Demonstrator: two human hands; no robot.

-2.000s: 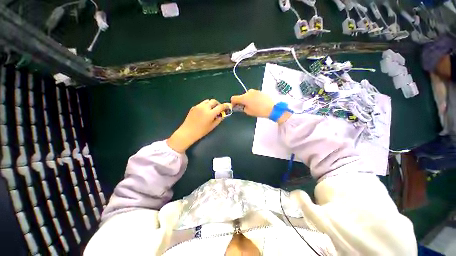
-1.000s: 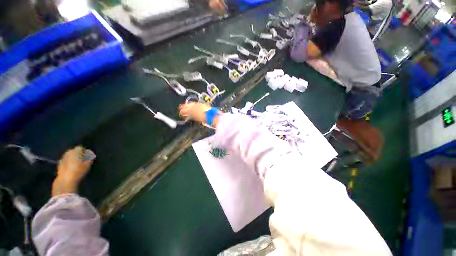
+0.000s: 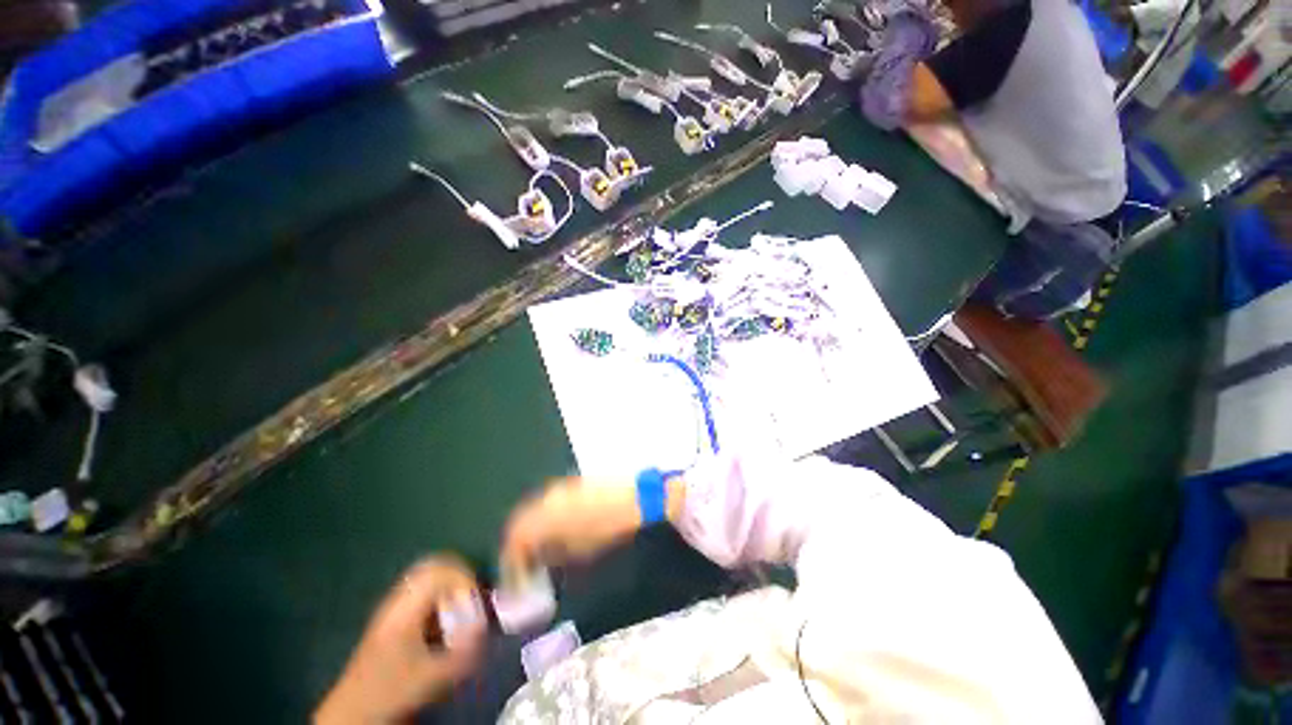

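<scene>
My left hand point(image 3: 411, 637), blurred, holds a small white housing point(image 3: 461, 620) between its fingers. My right hand point(image 3: 574, 521), also blurred and with a blue strap at the wrist, has its fingertips on a second white housing point(image 3: 524, 603). The two hands are close together. A third white housing point(image 3: 550, 650) lies on the green bench near my apron. A pile of green boards and white cords point(image 3: 751, 290) lies on the white sheet point(image 3: 864, 404). A single green board point(image 3: 592, 341) lies left of the pile.
Wired white units point(image 3: 536, 213) with cords stand beyond the taped strip point(image 3: 354, 385). Spare housings point(image 3: 836, 176) lie past the sheet. A coworker point(image 3: 1027, 121) sits at the far right. A blue bin point(image 3: 184, 106) is at upper left. A blue coiled cord point(image 3: 697, 390) crosses the sheet.
Both hands have come back from beyond the strip to the near bench. A wired unit stands where my right hand was. My right fingertips are now on a housing; my left hand still holds a white piece.
</scene>
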